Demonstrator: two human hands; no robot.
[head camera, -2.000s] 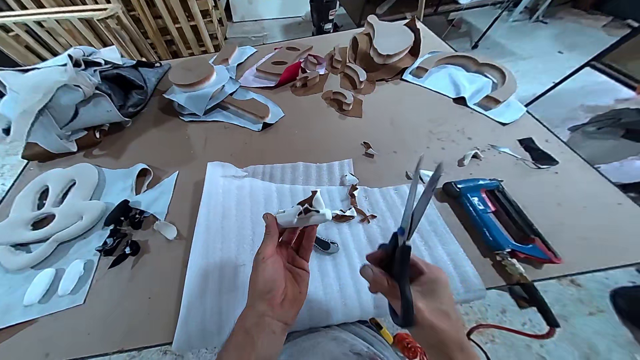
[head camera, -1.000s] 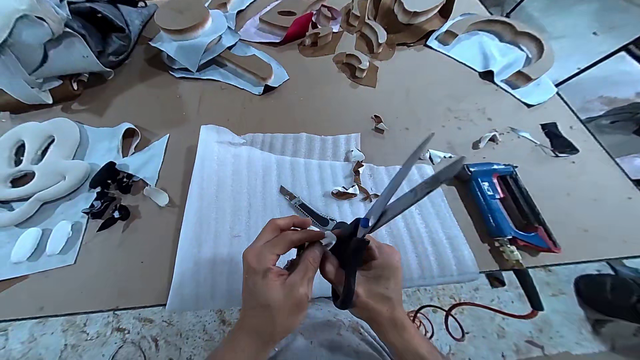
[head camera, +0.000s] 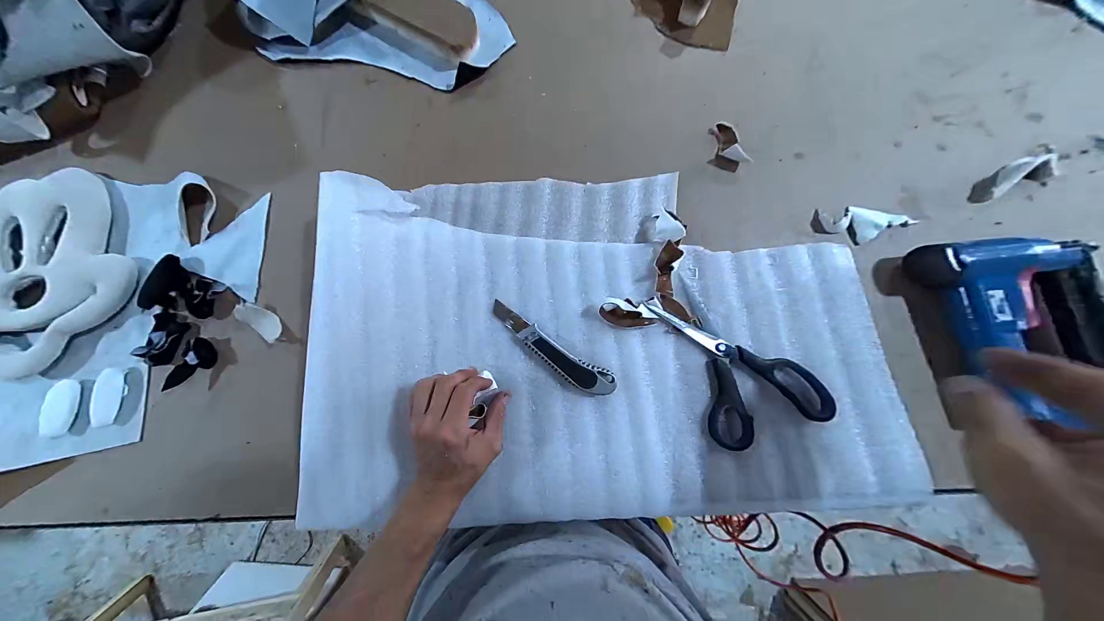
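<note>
My left hand (head camera: 453, 427) rests on the white foam sheet (head camera: 388, 302), its fingers closed around a small white piece (head camera: 486, 385), mostly hidden. A utility knife (head camera: 561, 358) with its blade out lies just right of that hand. Farther right, black-handled scissors (head camera: 729, 351) lie on the sheet, their blades against curled white and brown scraps (head camera: 668, 272). At the right edge my right hand (head camera: 1026, 431), blurred, is over the handle end of a blue pneumatic stapler (head camera: 975, 285); whether it touches the tool I cannot tell.
At left, a padded white face-shaped piece (head camera: 73, 250) lies on pale fabric beside black scraps (head camera: 177, 302) and two white ovals (head camera: 108, 397). Fabric-covered pieces (head camera: 414, 34) lie at the back. Loose scraps (head camera: 871, 222) lie near the stapler. A red hose (head camera: 906, 535) runs below the table's front edge.
The scissors, in my right hand before, now lie on the sheet. My right hand has moved right to the stapler. My left hand has moved left of the knife. The view has tilted down.
</note>
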